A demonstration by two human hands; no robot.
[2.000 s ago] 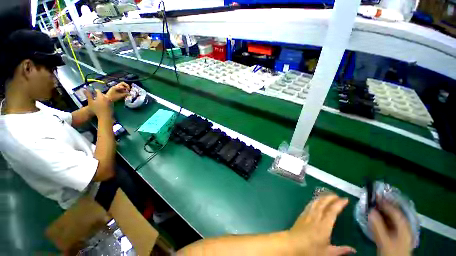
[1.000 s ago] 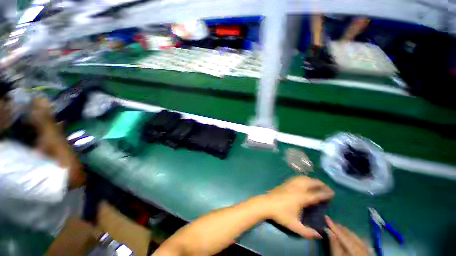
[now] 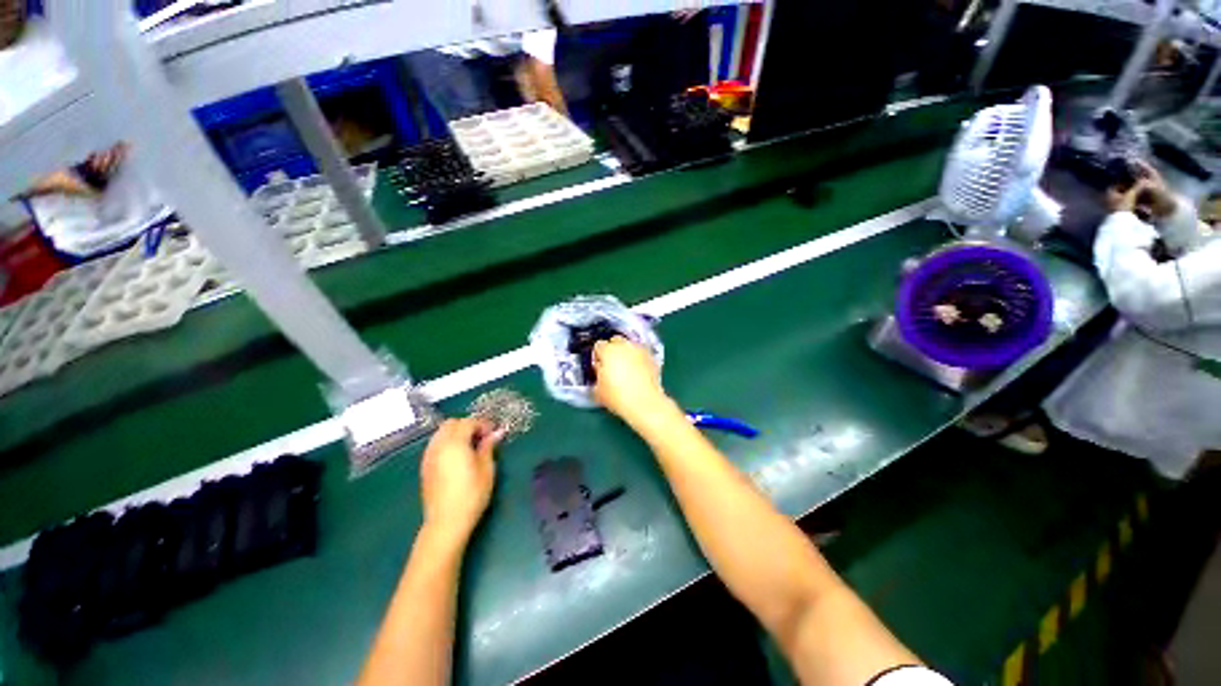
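A black plastic housing (image 3: 568, 515) lies on the green bench, with a small black part (image 3: 611, 497) sticking out at its right side. My left hand (image 3: 459, 464) is at the near left edge of a pile of tiny metal pins (image 3: 509, 413); its fingertips are together, and whether they hold a pin is too small to tell. My right hand (image 3: 625, 377) reaches into the open clear bag (image 3: 564, 387) of small black parts (image 3: 585, 343); its fingertips are partly hidden. Blue-handled cutters (image 3: 723, 425) lie right of the bag, partly behind my right forearm.
A row of black housings (image 3: 174, 543) lies at left. A zip bag with a white label (image 3: 380, 418) lies at the post's foot (image 3: 335, 351). A purple fan (image 3: 975, 308) and white fan (image 3: 998, 158) stand at right, near another person in white. Trays (image 3: 520, 141) lie across the line.
The view has swung right. The housing that was in my hands one second ago now lies on the bench. My left hand has moved to the pins and my right hand into the bag.
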